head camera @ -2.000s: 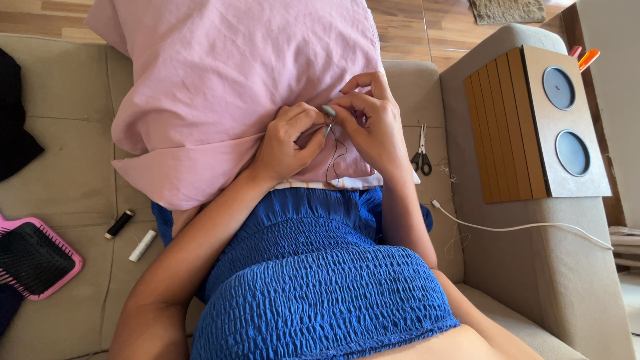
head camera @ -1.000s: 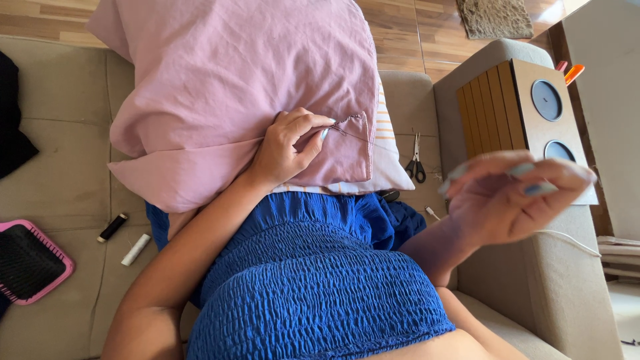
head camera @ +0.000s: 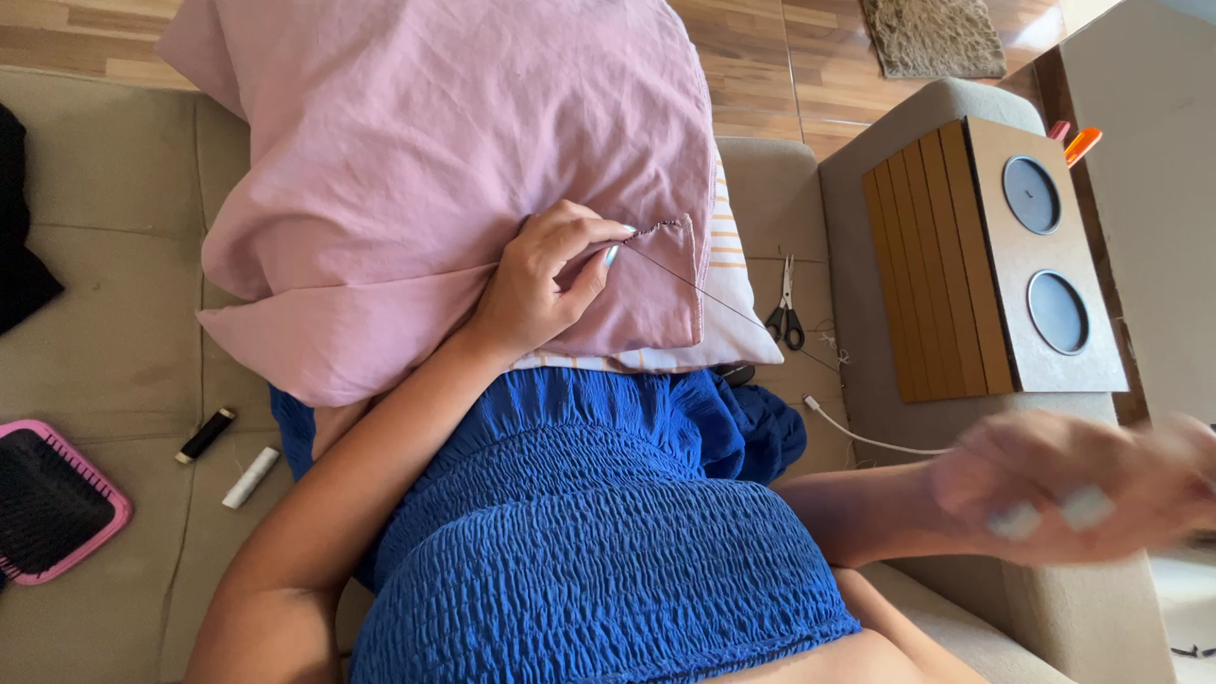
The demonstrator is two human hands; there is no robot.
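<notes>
Pink fabric (head camera: 456,123) lies over a white, orange-striped cushion (head camera: 736,309) on my lap. My left hand (head camera: 556,271) pinches the pink fabric between thumb and index finger, at the end of a short row of dark stitches (head camera: 655,229). From there a dark thread (head camera: 712,296) runs taut toward the lower right. My right hand (head camera: 1073,489), blurred by motion, is raised far out over the sofa arm at the right. Its fingers look bent, and whether they hold a needle is too blurred to tell.
Black-handled scissors (head camera: 787,318) and a white cable (head camera: 874,440) lie right of the cushion. A slatted wooden armrest tray (head camera: 978,256) sits on the sofa arm (head camera: 855,142). At left lie a black thread spool (head camera: 205,436), a white spool (head camera: 251,478) and a pink-rimmed hairbrush (head camera: 119,508).
Two seconds ago both hands were together at the fabric. My right hand has since moved away to the right, and the thread now stretches out. My left hand has stayed on the fabric.
</notes>
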